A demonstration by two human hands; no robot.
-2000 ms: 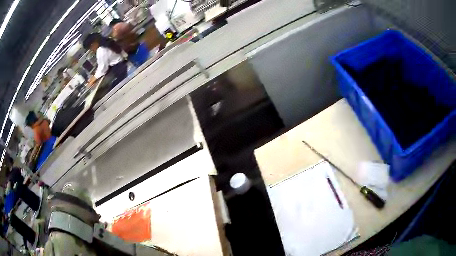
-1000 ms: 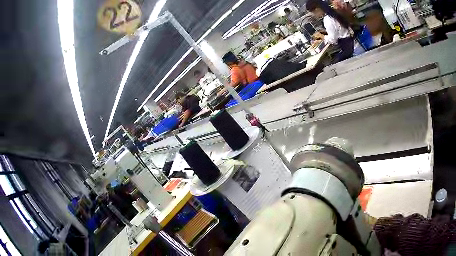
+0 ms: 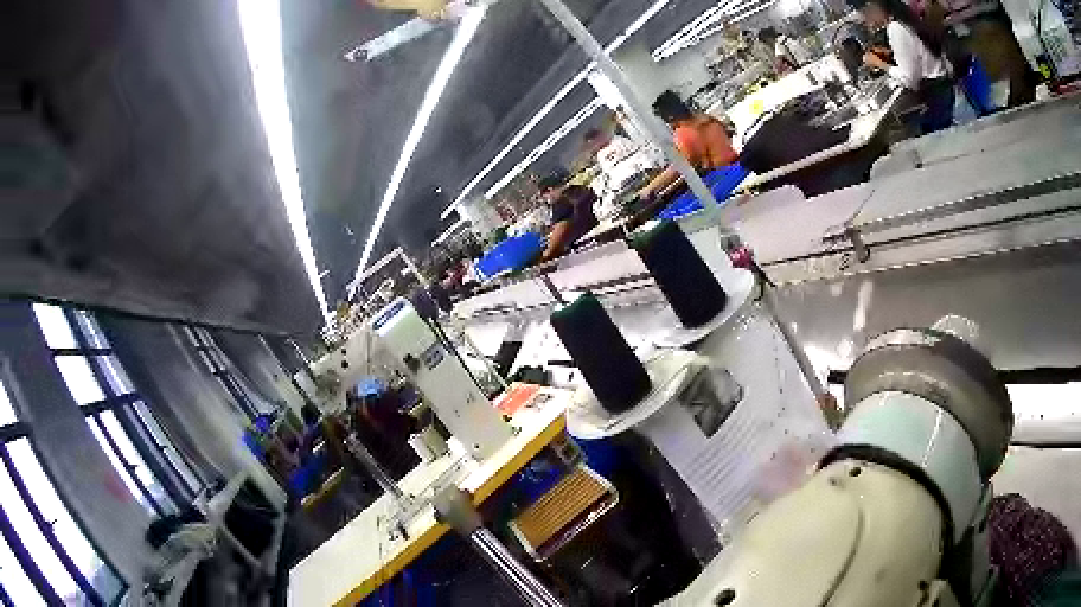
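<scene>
The cream sewing machine arm (image 3: 830, 522) fills the lower right, with its round grey handwheel (image 3: 936, 379) at the end. Two dark thread cones, one nearer (image 3: 602, 356) and one behind it (image 3: 679, 275), stand tilted in view on white discs just beyond the arm. Neither of my hands can be made out. A dark reddish knitted patch (image 3: 1029, 548) shows at the lower right edge, perhaps a sleeve. The needle area and any garment pieces at it are out of view.
Another sewing machine (image 3: 445, 379) stands on a yellow-edged table (image 3: 474, 489) ahead. A long grey partition (image 3: 948, 166) runs across the right. Several people work beyond it, one in orange (image 3: 704, 142). Windows (image 3: 74, 451) line the left. A metal rod (image 3: 510, 557) rises near the arm.
The view has swung left from the side table, blue bin and screwdriver to the thread cones and windows. Since the last earlier frame, the machine arm and cones sit further right in view.
</scene>
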